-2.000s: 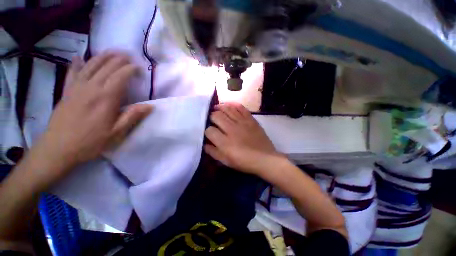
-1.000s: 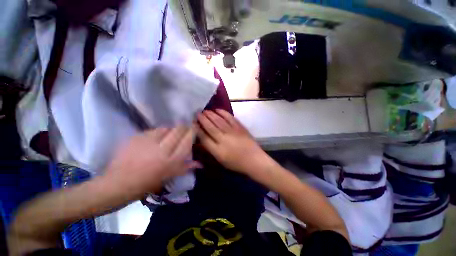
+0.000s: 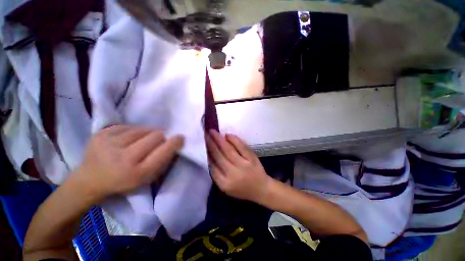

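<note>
The white garment panel [image 3: 173,104] lies left of and below the needle area, its lower end hanging towards my lap. A narrow strip of maroon fabric [image 3: 209,102] shows along its right edge, running up to the presser foot [image 3: 203,52] in the bright lamp light. My left hand [image 3: 130,155] lies on the white panel, thumb and fingers bent on the cloth. My right hand [image 3: 235,164] has its fingertips at the lower end of the maroon strip and holds the edge there. The needle is lost in glare.
The sewing machine [image 3: 255,15] stands above, its bed [image 3: 306,117] to the right with a black patch [image 3: 326,53]. A green packet [image 3: 442,97] lies at the bed's right end. Striped bundles [image 3: 380,191] are below right. A blue basket [image 3: 94,232] is lower left.
Since a second ago, my left hand has moved away from my right hand and the white panel lies flatter. The maroon strip shows narrower. The view has shifted.
</note>
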